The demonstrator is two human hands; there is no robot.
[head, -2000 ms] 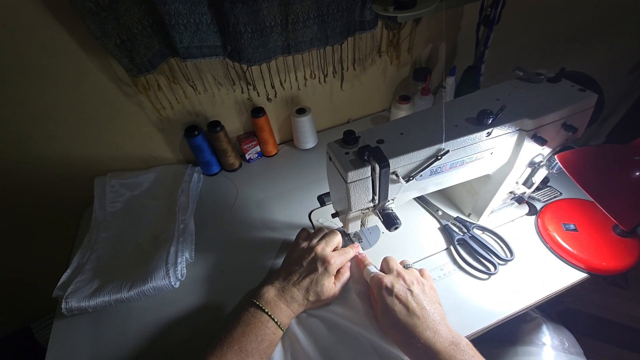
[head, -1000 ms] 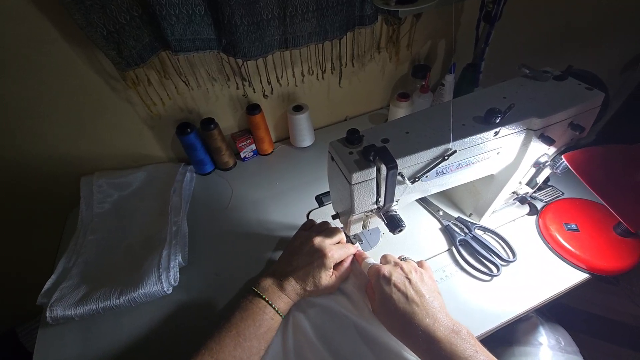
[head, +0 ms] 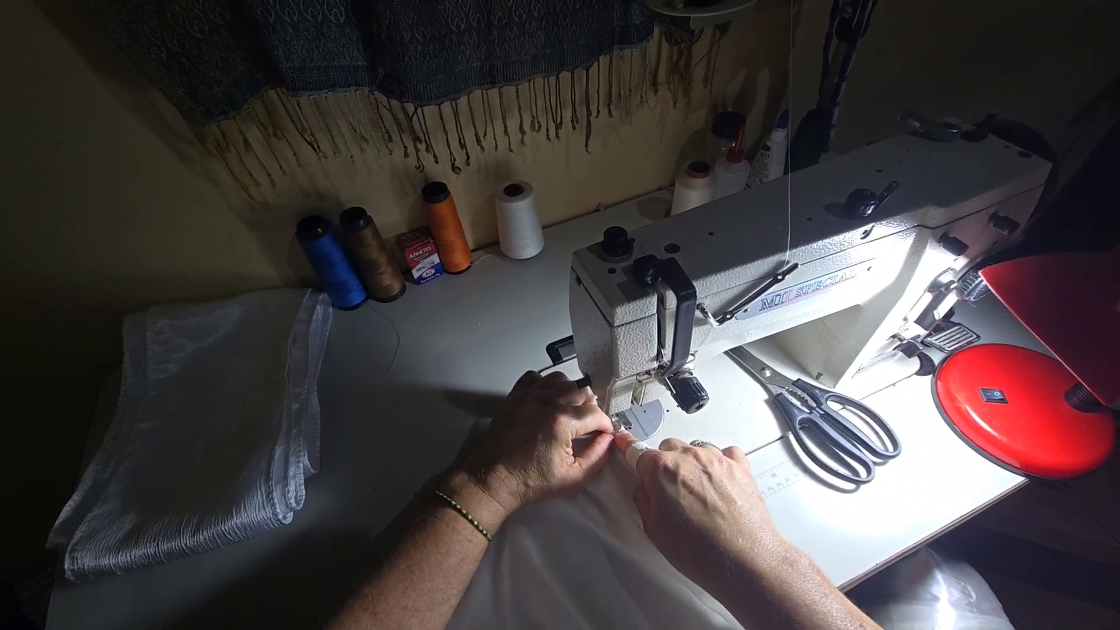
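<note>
A sewing machine [head: 787,254] stands on the white table, its needle area over a half-round metal plate [head: 646,420]. Just in front of its presser foot, my left hand [head: 547,437] pinches the edge of a sheer white fabric [head: 569,560] between thumb and finger. My right hand [head: 700,490], with a ring on one finger, holds the same edge close beside it, the fingertips of both nearly touching. From there the fabric hangs down toward me between my forearms. The needle tip and the exact fold of the edge are hidden by the fingers and too small to tell.
Folded white fabric [head: 192,437] lies at the left. Thread cones, blue [head: 332,262], brown [head: 373,254], orange [head: 446,227] and white [head: 520,220], stand along the wall near a small box [head: 422,258]. Black-handled scissors [head: 831,429] and a red lamp base [head: 1024,409] are at the right.
Both hands remain at the presser foot with the fabric edge between their fingers. Only slight shifts of the fingers show, and the view has moved a little.
</note>
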